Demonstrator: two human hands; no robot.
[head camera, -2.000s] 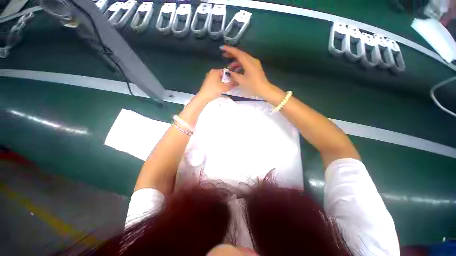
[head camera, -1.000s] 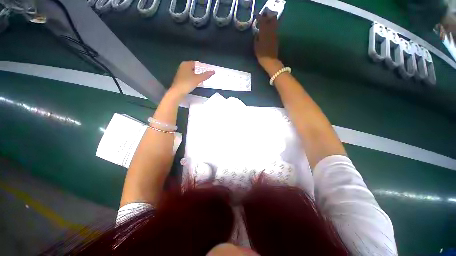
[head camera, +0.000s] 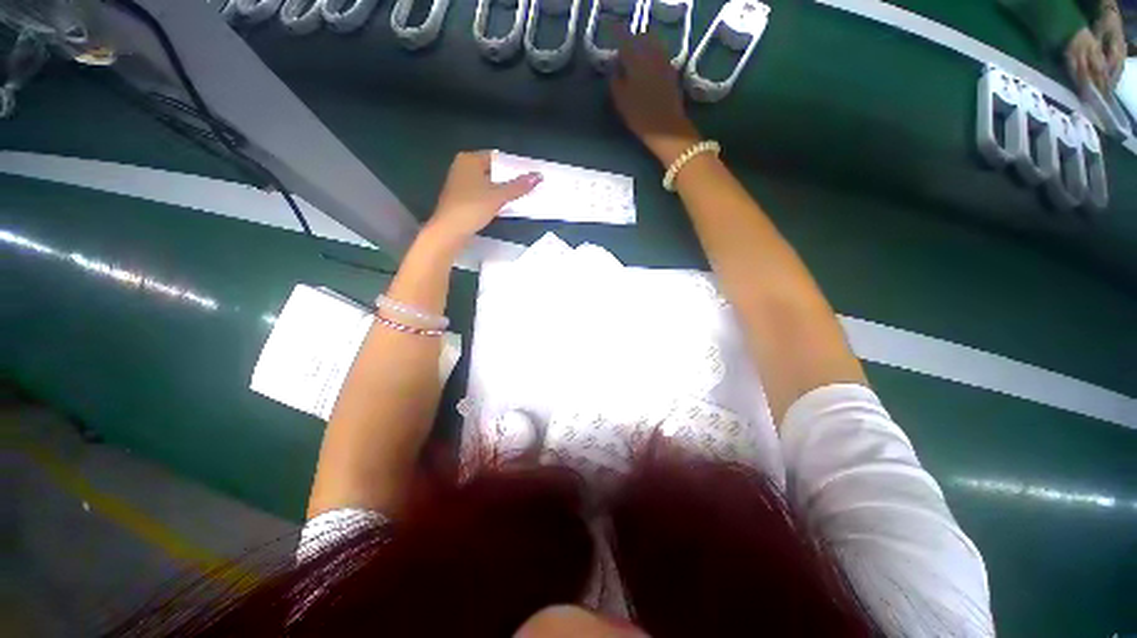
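Note:
My left hand (head camera: 478, 196) holds a white label sheet (head camera: 576, 191) by its left end, thumb on top, above the green surface. My right hand (head camera: 645, 90) reaches over the belt, its fingertips at the upper ends of the white plastic housings (head camera: 552, 35). Its fingers hide part of the housings beneath them; whether a label is at the fingertips cannot be told. Another housing (head camera: 727, 51) lies just right of the hand. The stack of label sheets (head camera: 599, 337) lies in front of me, with a small round white thing (head camera: 515, 431) on its near left part.
Folded papers (head camera: 301, 353) lie on the left, partly under my left forearm. A grey post (head camera: 268, 119) with cables slants across the upper left. More housings (head camera: 1039, 137) stand at the right. Another person's hands (head camera: 1096, 55) show at the upper right. A pale rail (head camera: 985, 360) edges the belt.
My hands have parted since the first frame; the left now holds the label sheet. Since the second frame, my right hand has moved slightly left and the housings have shifted right.

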